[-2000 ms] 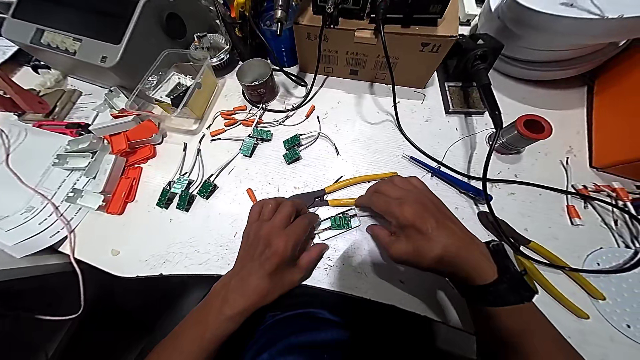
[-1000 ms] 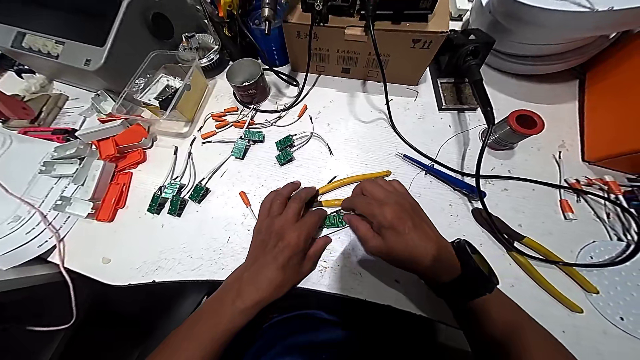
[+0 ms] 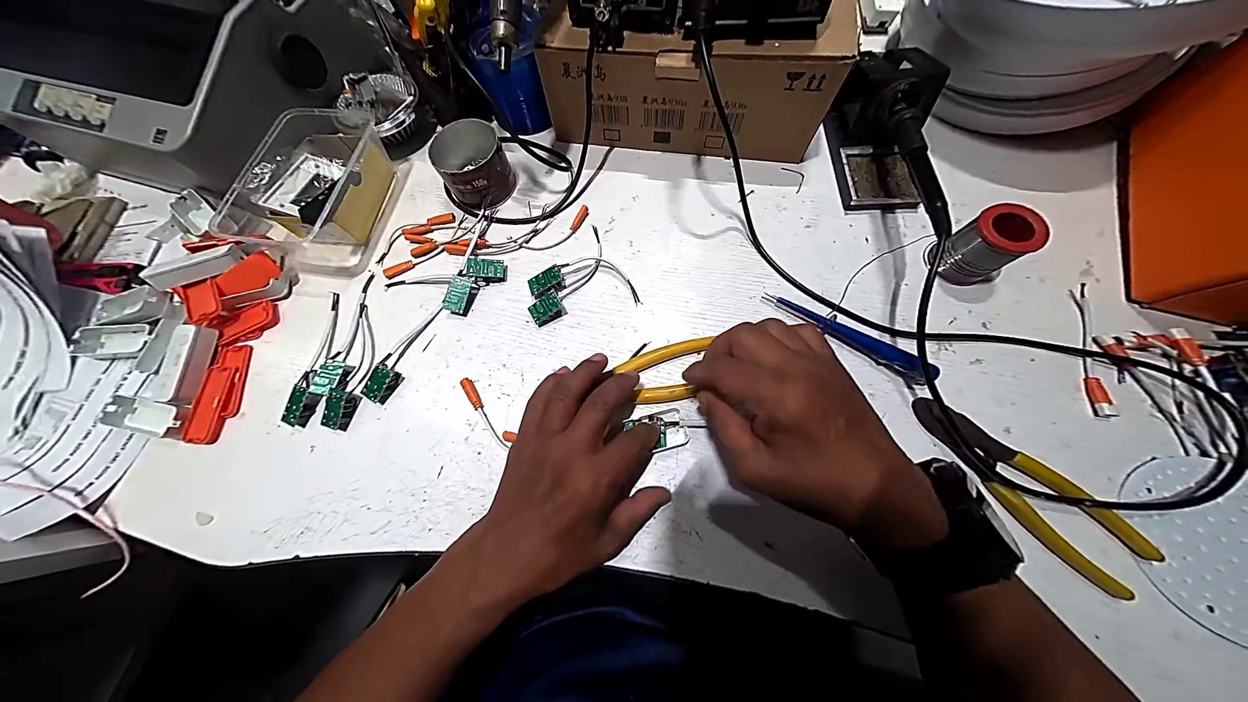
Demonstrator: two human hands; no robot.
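Note:
A small green circuit board in a pale plastic case (image 3: 673, 436) lies on the white table between my hands, partly covered by my left fingers. My left hand (image 3: 585, 458) rests over its left end, fingers spread and bent. My right hand (image 3: 790, 419) has its thumb and fingertips closed at the case's right side, where a thin wire or strip runs into them; what exactly they pinch is hidden. Just behind the case lie yellow-handled pliers (image 3: 665, 394), their jaws hidden by my left hand. An orange-tipped wire (image 3: 472, 394) lies to the left of my left hand.
Green circuit boards with wires (image 3: 330, 378) lie left, near orange and white plastic cases (image 3: 216, 385). A solder spool (image 3: 990, 242), blue pen-like tool (image 3: 863, 341) and second yellow-handled pliers (image 3: 1063, 522) sit right. A black cable (image 3: 1053, 341) crosses there. Behind stand a tin (image 3: 472, 166) and cardboard box (image 3: 682, 107).
My left hand has opened its fingers more over the case. My right fingertips have drawn slightly to the right from it, showing more of the case than one second ago.

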